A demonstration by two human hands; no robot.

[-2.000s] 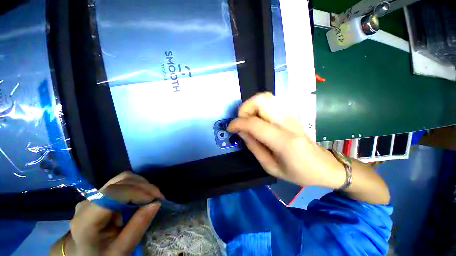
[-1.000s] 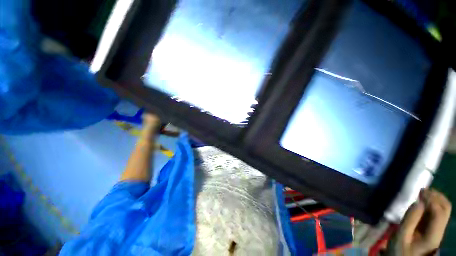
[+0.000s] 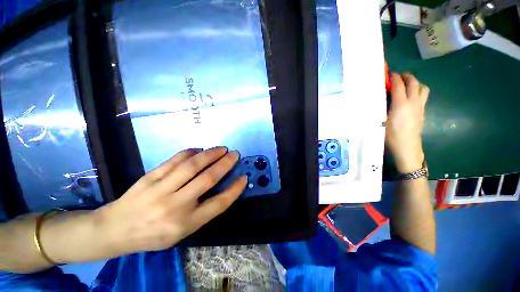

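Observation:
A glossy blue tablet back cover with a "SMOOTH" logo lies in the black tray. Clear film with glare lines covers its upper part. The dark camera block sits at its lower right corner. My left hand rests flat on the cover, fingers spread, thumb and fingertips beside the camera block. My right hand is right of the trays, its fingers at an orange-red object that looks like the air gun and is mostly hidden. Its grip cannot be made out.
Another filmed blue cover lies at the left. Under the black tray, a white tray shows part of a further cover with a camera block. A white bottle stands on the green work surface. Red-edged and white-edged trays are below.
The view has swung back onto the covers, and a white tray with another cover now shows at the right. My left hand now lies on the cover. My right hand has moved to the orange-red object.

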